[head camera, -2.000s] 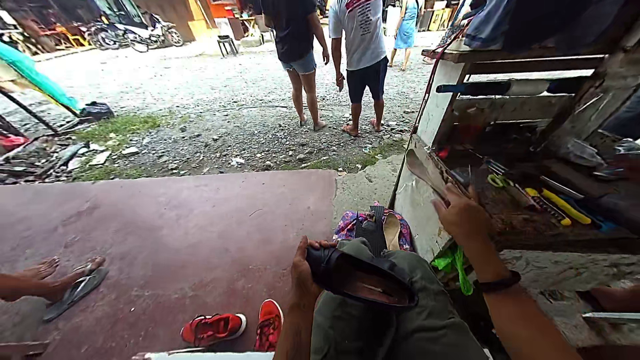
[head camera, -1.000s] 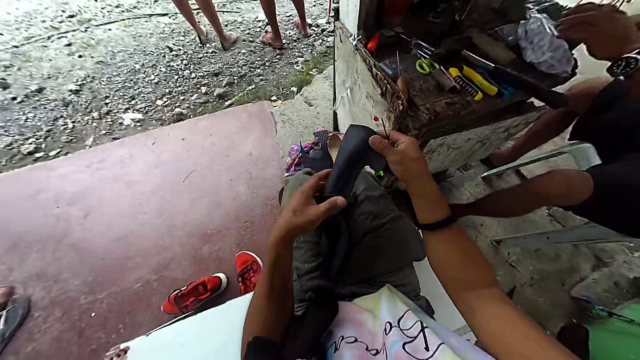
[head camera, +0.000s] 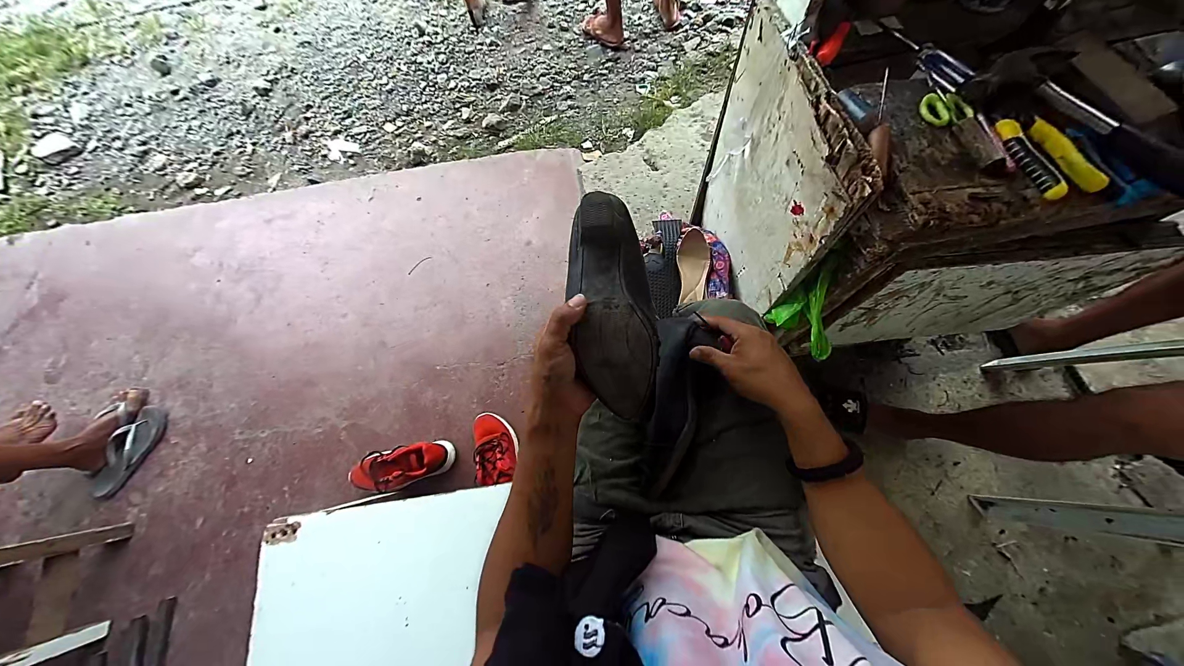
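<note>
My left hand (head camera: 560, 361) grips a black heeled shoe (head camera: 612, 324) by its side, with the sole turned up toward me and the heel pointing away. Just right of it, my right hand (head camera: 749, 361) pinches something small and reddish, mostly hidden by the fingers, against dark material (head camera: 680, 370) lying on my lap. Whether that material is a second shoe or cloth, I cannot tell. Beyond my knees lie a tan insole or shoe (head camera: 693, 266) and a patterned pink and blue item (head camera: 720, 268).
A worn wooden bench (head camera: 934, 203) at the right holds yellow-handled cutters (head camera: 1064, 153), green-handled scissors (head camera: 936, 109) and other tools. Red shoes (head camera: 402, 465) rest on the floor beside a white board (head camera: 379, 573). Another person's foot in a flip-flop (head camera: 129, 453) is at left; another person's leg is at right.
The shoe has been turned so that its sole faces up. My right hand has moved off it to the dark material. Two seconds ago that hand was raised near the bench with a flat, light-brown piece.
</note>
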